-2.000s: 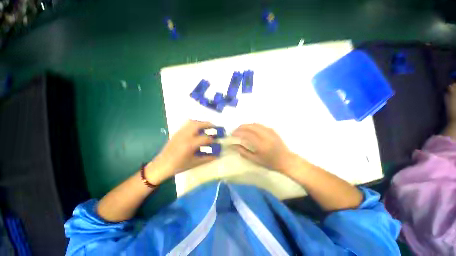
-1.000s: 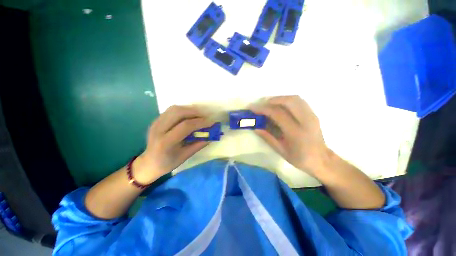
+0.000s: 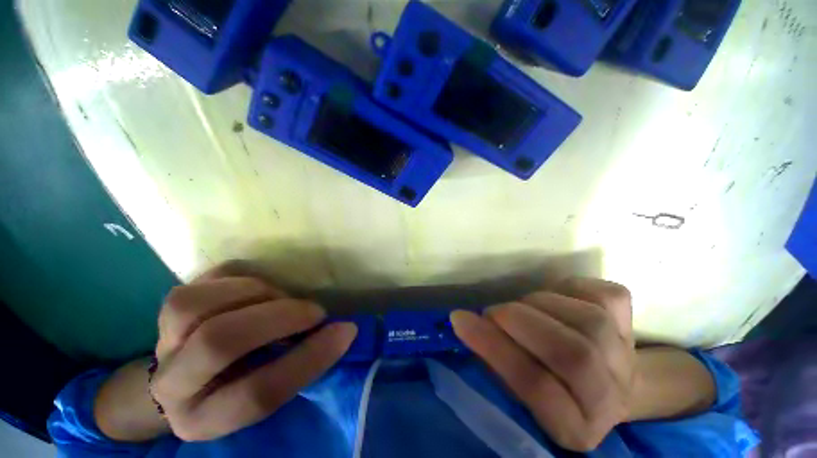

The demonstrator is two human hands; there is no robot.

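My left hand (image 3: 246, 344) is at the lower left of the board, fingers and thumb pinching a blue unit (image 3: 363, 336). My right hand (image 3: 560, 353) is at the lower right and pinches another blue unit (image 3: 417, 335), which shows small white print on its side. The two units are end to end, close to the blue smock; I cannot tell if they touch. Beyond them, several blue units lie on the board with dark screens up, among them one with three round buttons (image 3: 349, 125) and one with a loop at its end (image 3: 479, 94).
The white-cream board (image 3: 296, 224) fills the middle. A thin wire loop (image 3: 667, 220) lies on it at the right. A blue bin edge (image 3: 806, 237) shows at the far right. The green bench (image 3: 45, 197) is at the left.
The view has moved closer to the board, so the lying units look larger. Both held units have turned; their white and yellow patches no longer show, and their ends have come together.
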